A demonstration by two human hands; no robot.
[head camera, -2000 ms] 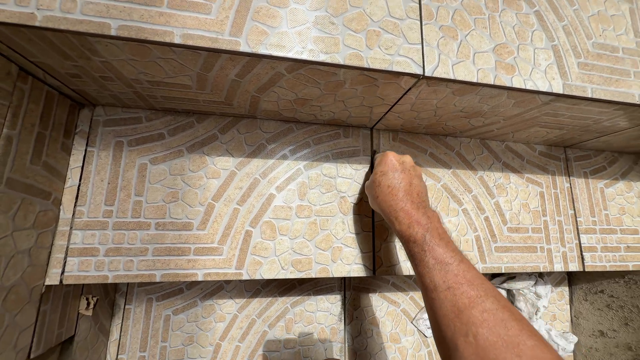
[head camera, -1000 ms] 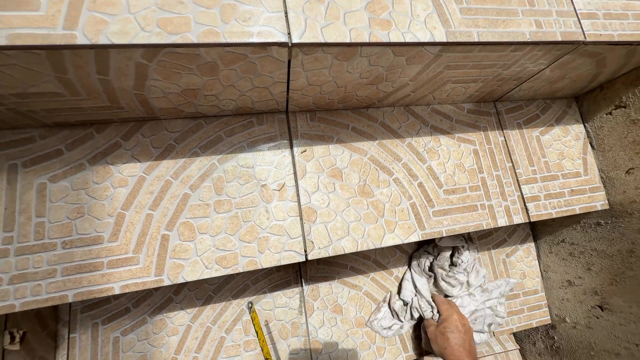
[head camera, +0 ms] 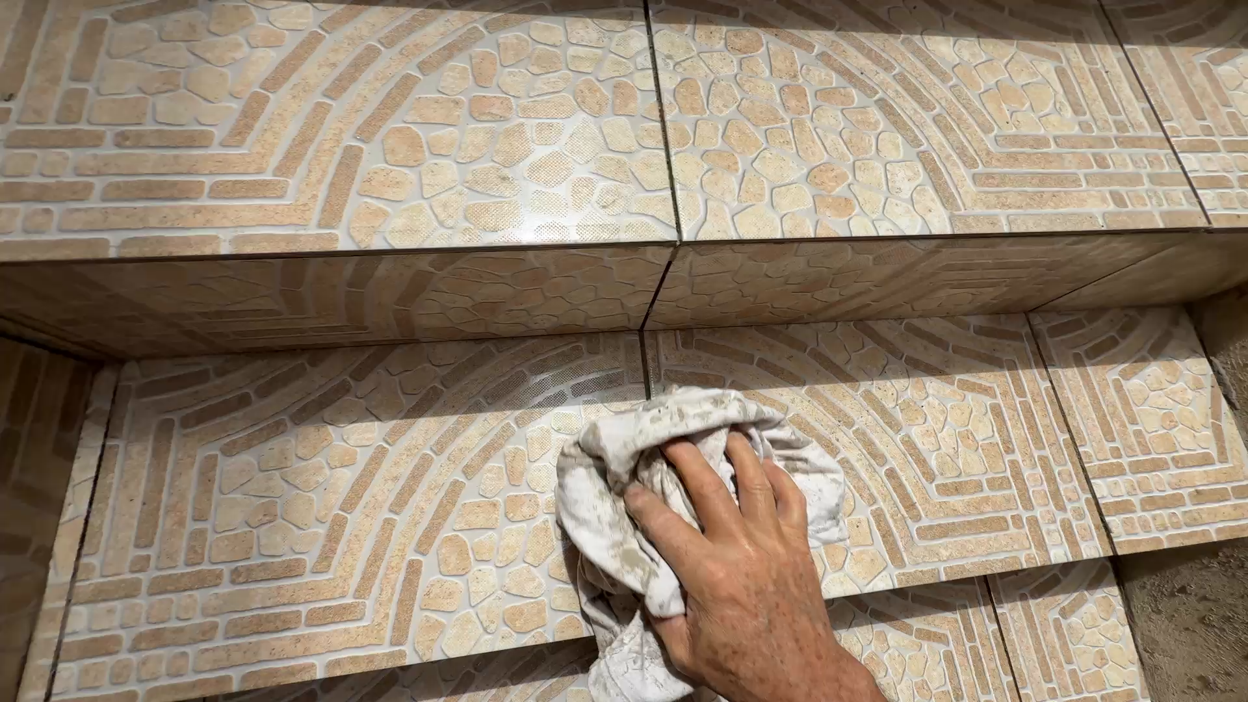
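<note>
My right hand [head camera: 736, 561] presses a crumpled, stained white cloth [head camera: 624, 487] onto the tiled stair tread [head camera: 487, 575], its fingers spread and bent into the folds. The cloth lies over the dark joint [head camera: 644, 366] between two tiles and hangs partly past the tread's front edge. Stone-pattern tiles in beige and brown cover the tread and the riser [head camera: 487, 292] behind it. My left hand is not in view.
Above the riser is a higher tiled tread [head camera: 829, 127] with an overhanging edge. A lower tread [head camera: 926, 643] shows beneath. Rough bare concrete [head camera: 1185, 614] borders the steps at the right, and a tiled wall [head camera: 44, 468] stands at the left.
My right hand was at the tile joint, then on the cloth on the lower step. Hand and cloth are now up on the tread above. The view has shifted.
</note>
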